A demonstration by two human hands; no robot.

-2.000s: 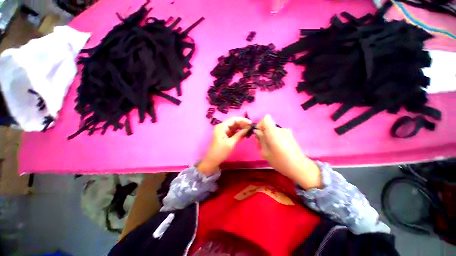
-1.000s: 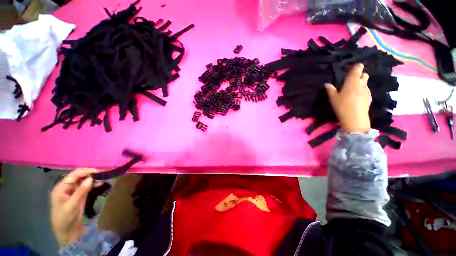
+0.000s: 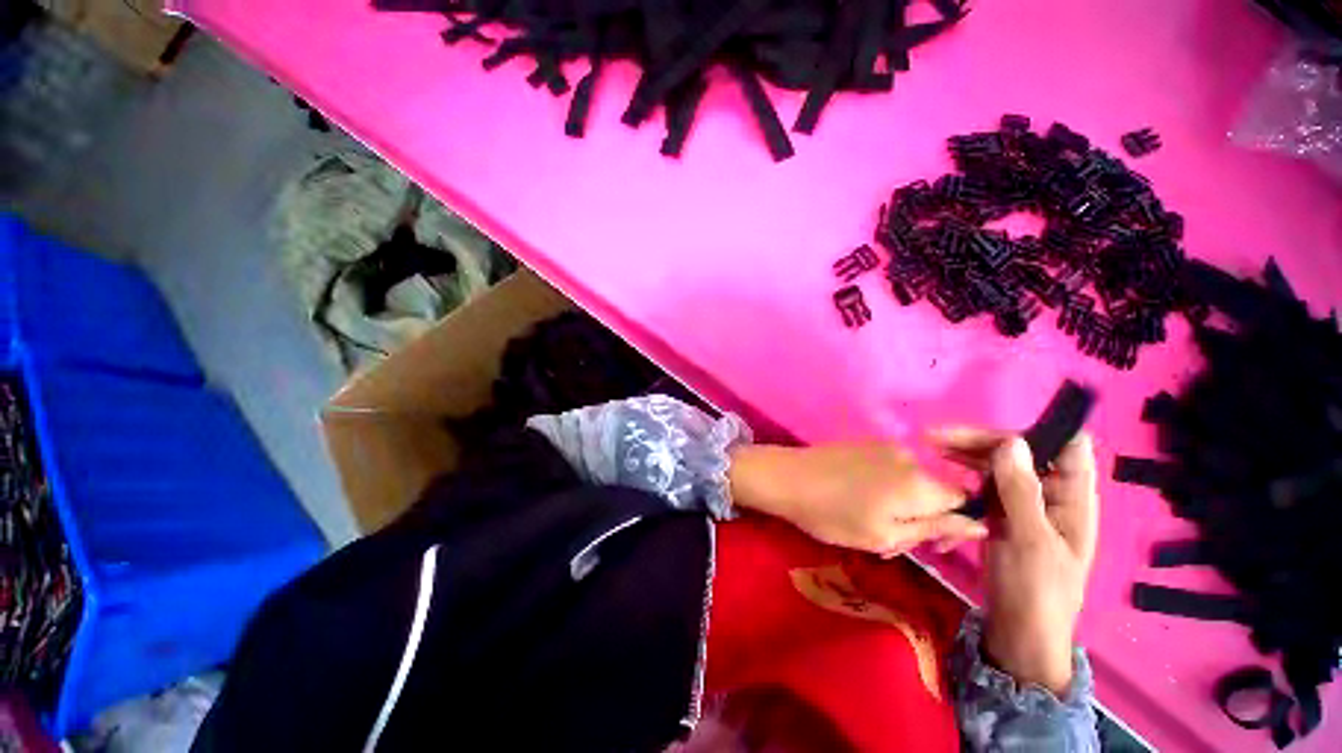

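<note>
My left hand (image 3: 861,497) and my right hand (image 3: 1042,537) are close together at the table's near edge. My right hand grips a black webbing strip (image 3: 1063,418); one end sticks up past the fingers. The fingertips of my left hand meet the strip's lower end. Whether a buckle is between the fingertips is hidden. Small black buckles (image 3: 942,250) lie in a pile beyond my hands, with two loose ones at its left. A heap of black webbing strips (image 3: 1277,456) lies at the right.
A second heap of black strips (image 3: 707,52) is at the top. A clear plastic bag (image 3: 1298,111) is at the upper right. Below the table edge are an open cardboard box (image 3: 368,456) with black pieces, a pale sack (image 3: 317,236) and a blue bin (image 3: 192,544). A webbing loop (image 3: 1251,703) is lower right.
The view has turned to the left. My right hand has come away from the right heap with a strip. My left hand has let go of its strip and come over to my right hand.
</note>
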